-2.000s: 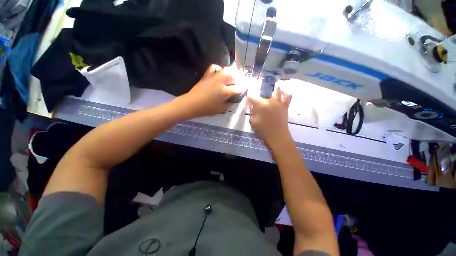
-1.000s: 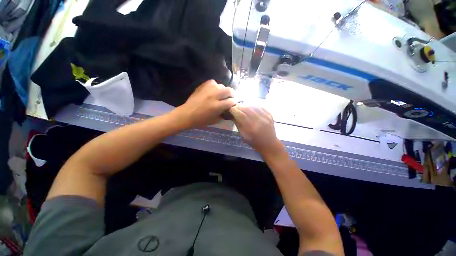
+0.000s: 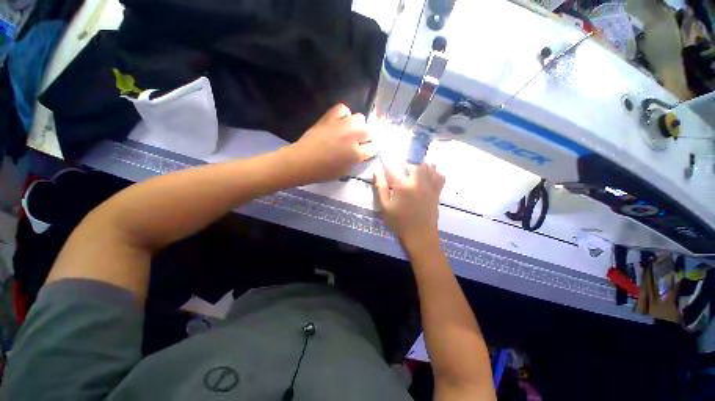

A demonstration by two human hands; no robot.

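Observation:
Black cloth (image 3: 259, 66) lies bunched on the table left of the machine needle. My left hand (image 3: 337, 145) is at the cloth's right edge, just left of the bright needle area, with its fingers bent onto the cloth edge. My right hand (image 3: 410, 192) lies just below the presser foot area, fingers spread towards the lamp light; glare hides what is under its fingertips. The white sewing machine (image 3: 517, 102) with a blue stripe stands above the hands. A white piece (image 3: 180, 113) with a yellow-green mark (image 3: 124, 81) beside it lies on the black cloth.
A grey ruler strip (image 3: 502, 261) runs along the table's front edge. Black-looped snips (image 3: 535, 206) lie under the machine arm. A red-handled tool (image 3: 622, 282) and other small items are at the table's right end. Dark cloth hangs below the edge.
Since one second ago my hands have parted; my right hand has opened its fingers near the presser foot, and my left has moved slightly up. The whole view has shifted a little.

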